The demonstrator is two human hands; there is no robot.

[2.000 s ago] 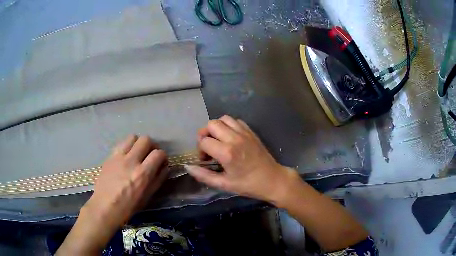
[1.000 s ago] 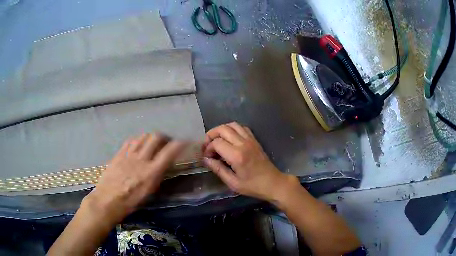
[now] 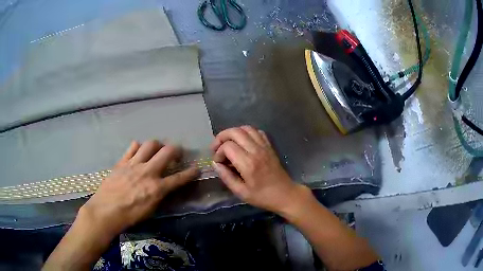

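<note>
A grey-beige garment panel (image 3: pixel 106 127) lies on the ironing table with a dark fold line across it. A tan strip with pale lengthwise lines (image 3: pixel 53 186) lies along the panel's near edge. My left hand (image 3: pixel 139 179) rests palm down over the strip and the near edge, its fingers spread. My right hand (image 3: pixel 254 166) is at the panel's near right corner, thumb and fingertips together on the edge at the strip's end. The fingertips hide what they pinch.
The steam iron (image 3: pixel 344 92) stands at the right on scorched cloth, with its black cord (image 3: pixel 418 63) and a green hose (image 3: pixel 454 84) beyond. Dark green scissors (image 3: pixel 222 13) lie at the far side. The table's near edge (image 3: pixel 339 190) runs just beyond my wrists.
My left hand has lifted slightly, shifted and settled flat on the strip, fingers now more spread. My right hand stays near the corner. The whole view has shifted slightly.
</note>
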